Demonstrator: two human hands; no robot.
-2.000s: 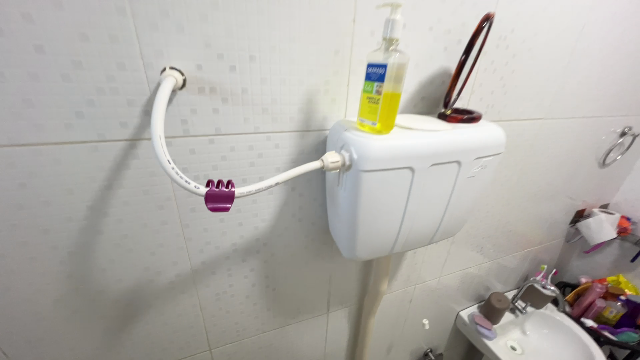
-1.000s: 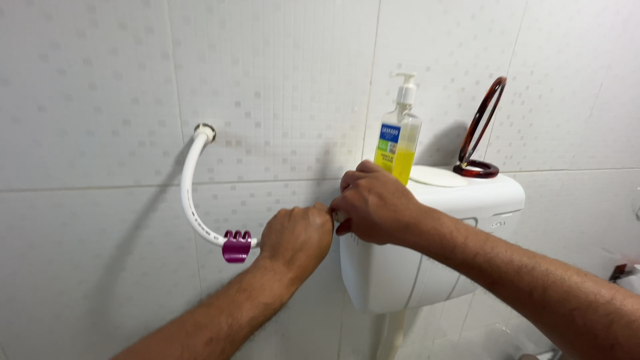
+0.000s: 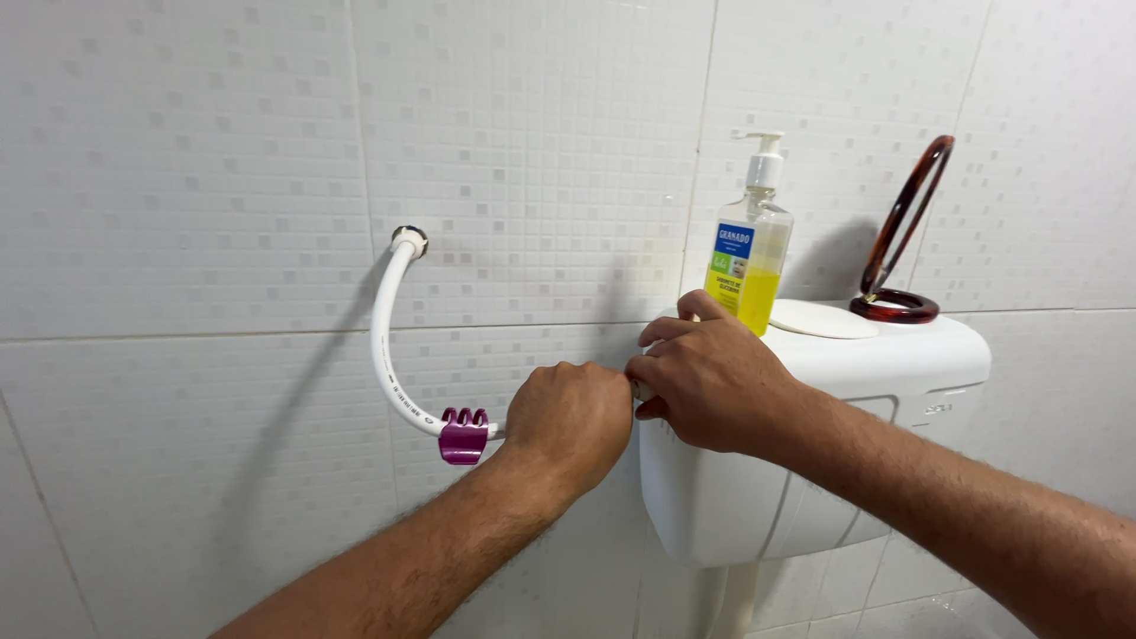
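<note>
A white flexible water hose curves down from the tiled wall toward a white plastic toilet cistern. My left hand is closed around the hose near its cistern end. Just to its right, the fingers of my right hand grip the white connector nut at the cistern's left side, most of it hidden by the fingers. A purple claw hair clip hangs on the hose left of my left hand. Behind my right hand, a pump bottle of yellow liquid soap stands on the cistern.
On the cistern top lie a white round disc and an open brown folding mirror, right of the soap bottle. A wall fitting holds the hose's upper end. Below the cistern runs a pale vertical pipe.
Both hands, out of view two seconds ago, came to the hose's cistern end and stay there. The view has shifted, so the sink at lower right is out of sight.
</note>
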